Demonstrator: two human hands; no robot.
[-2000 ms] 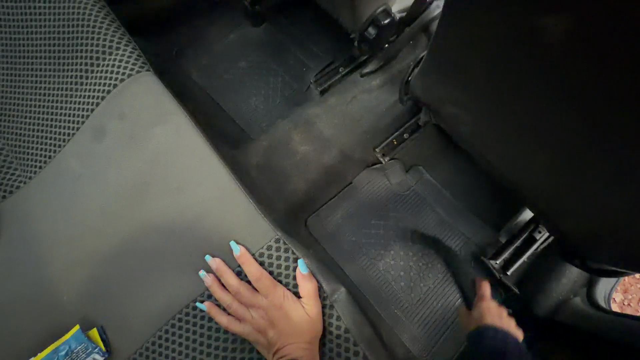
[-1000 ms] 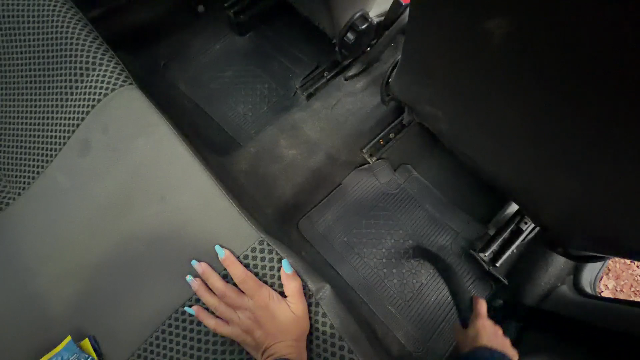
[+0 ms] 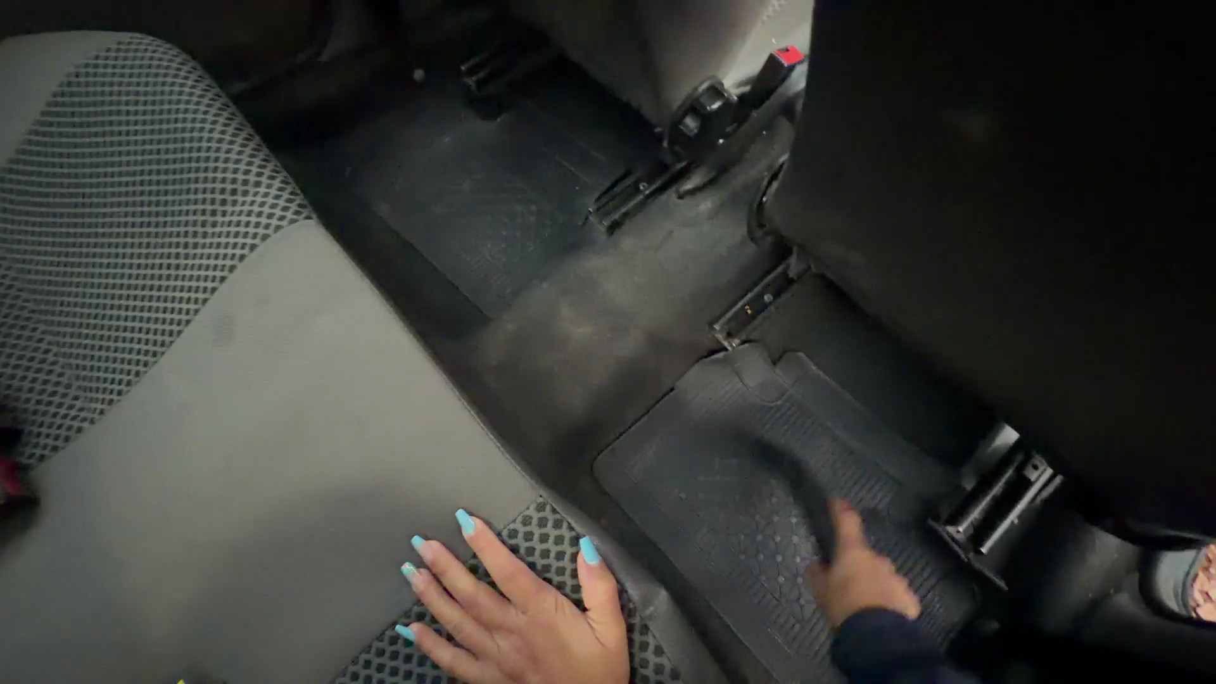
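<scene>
My left hand (image 3: 532, 608) rests flat, fingers spread, on the patterned front edge of the car's rear seat (image 3: 304, 418). It holds nothing. At the lower right my right hand (image 3: 860, 570) is closed around a curved black tube (image 3: 803, 470), blurred, which looks like a vacuum hose or wand. The tube's far end lies over the ribbed black rubber floor mat (image 3: 760, 551); that tip is too blurred and dark to make out.
A front seat's dark back (image 3: 988, 190) fills the upper right. Metal seat rails (image 3: 997, 503) stand beside the mat. A second floor mat (image 3: 494, 199) lies beyond the central floor hump (image 3: 608, 323). A red seat-belt buckle (image 3: 787, 57) shows at the top.
The tube in my right hand has moved toward the upper left part of the near mat. My left hand has stayed on the seat. The view has shifted somewhat.
</scene>
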